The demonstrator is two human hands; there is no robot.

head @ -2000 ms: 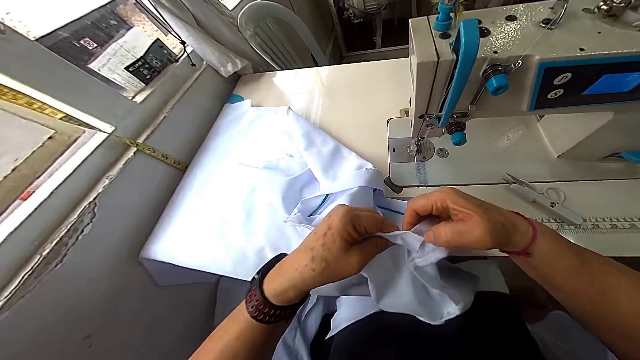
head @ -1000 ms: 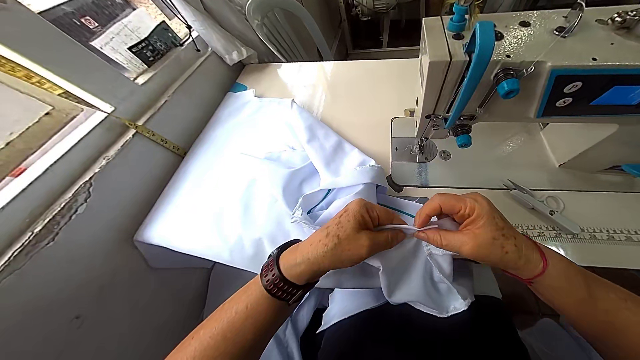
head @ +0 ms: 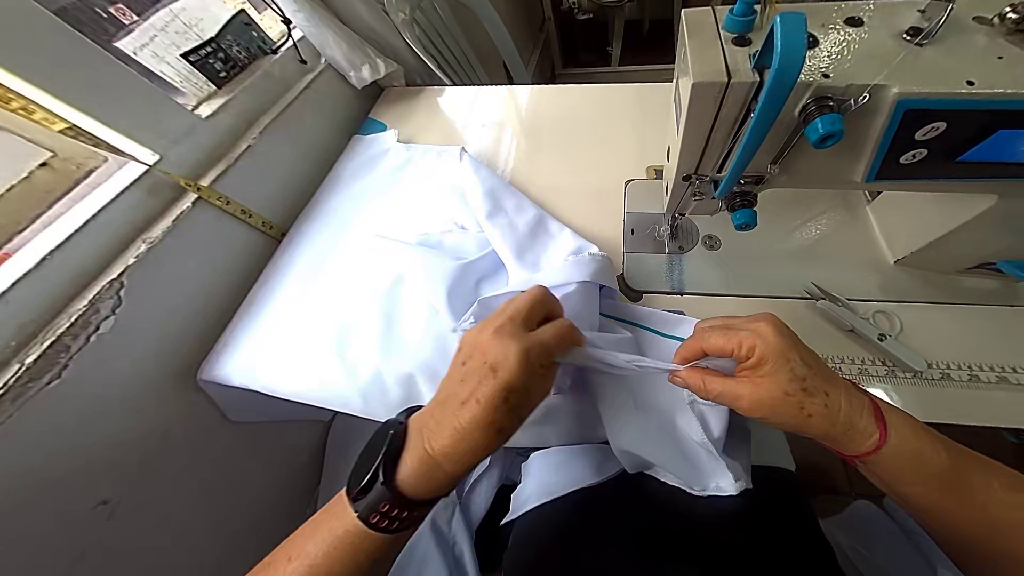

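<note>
A white fabric garment (head: 344, 280) lies over the left part of the sewing table and hangs down over my lap. My left hand (head: 508, 364), with a dark watch on the wrist, pinches a folded edge of it near the middle of the view. To the right, my right hand (head: 752, 368) grips the same edge between thumb and fingers, so a narrow strip runs between the two hands. A teal line (head: 644, 326) shows on the fabric just behind the strip. The lower part of the cloth hangs below my hands.
An industrial sewing machine (head: 800, 128) stands at the back right, its needle plate (head: 682, 236) beyond my hands. Thread snips (head: 868, 328) and a ruler strip (head: 952, 373) lie near the right front edge. A yellow measuring tape (head: 232, 206) hangs at the left wall.
My hands were close together on the cloth; now they are apart, the left one further left and the right one further right, with the fabric edge stretched between them.
</note>
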